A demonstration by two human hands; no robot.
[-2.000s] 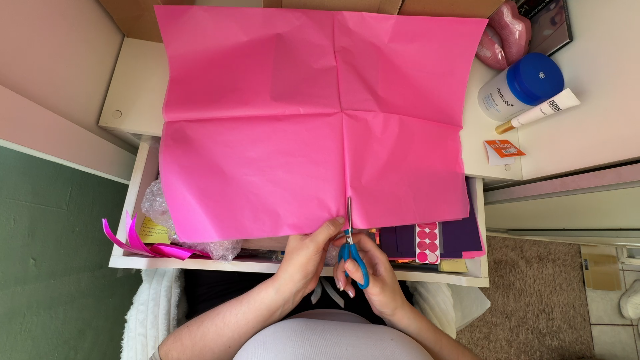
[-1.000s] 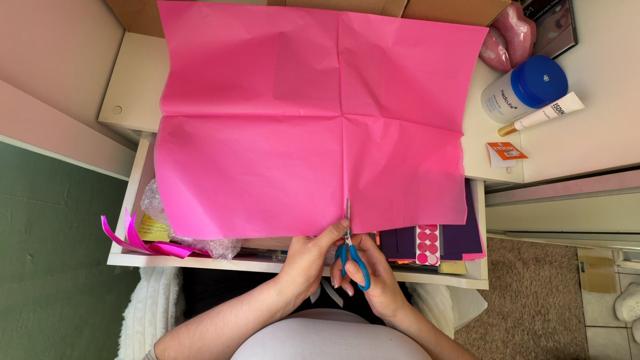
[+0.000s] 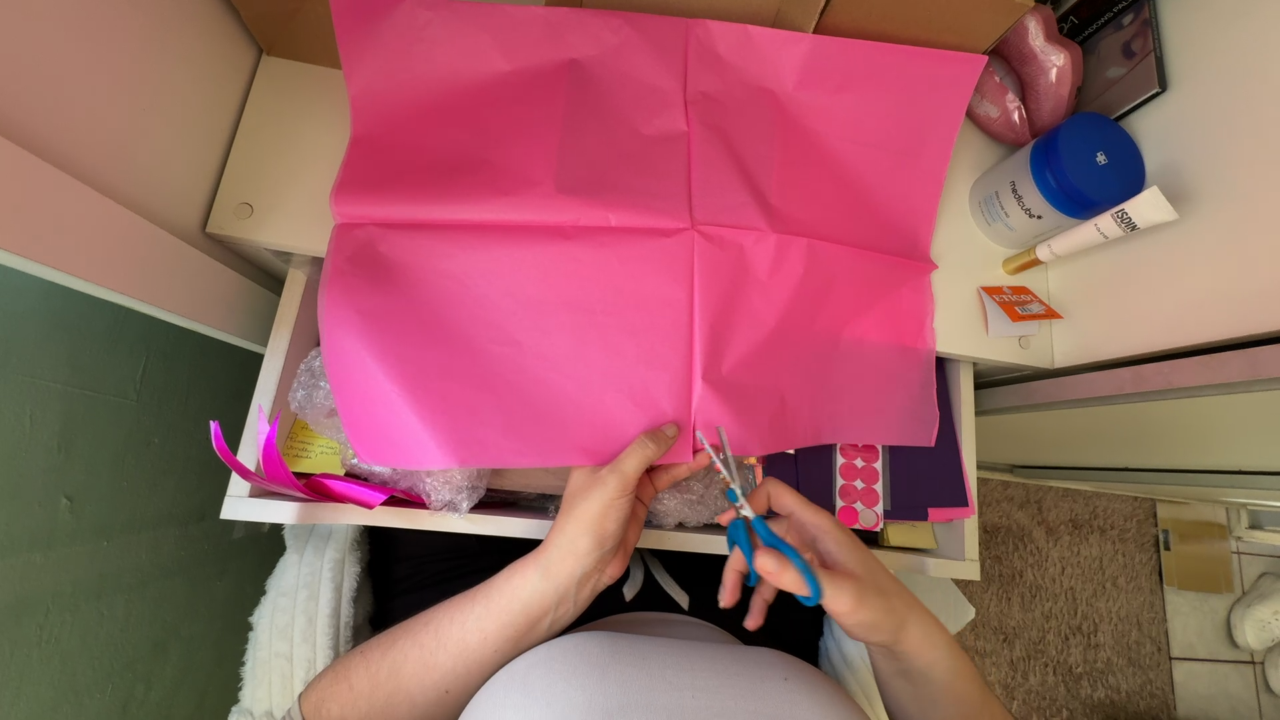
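Note:
A large sheet of pink tissue paper (image 3: pixel 520 330), creased in a cross, lies over the desk and the open drawer. My left hand (image 3: pixel 612 500) pinches its near edge just left of the vertical crease, thumb on top, the other fingers partly hidden below. Blue-handled scissors (image 3: pixel 750 525) are in my right hand (image 3: pixel 815 565), with fingers in the loops. Their blades are slightly apart and point up and left, with the tips close to the paper's near edge beside the crease. A short cut seems to show there, though its length is hard to tell.
The drawer (image 3: pixel 600 530) holds bubble wrap (image 3: pixel 455 490), magenta ribbon (image 3: pixel 365 492), a yellow note (image 3: pixel 312 447), pink round stickers (image 3: pixel 858 487) and dark purple paper (image 3: pixel 915 485). At the right stand a blue-lidded jar (image 3: pixel 1085 165), a cosmetic tube (image 3: pixel 1095 235) and an orange tag (image 3: pixel 1020 303). Cardboard (image 3: pixel 900 22) lies behind.
The scissors have moved back and right from the crease and tilted left, where before they pointed straight up along it with the blades over the paper. My left hand still holds the near edge.

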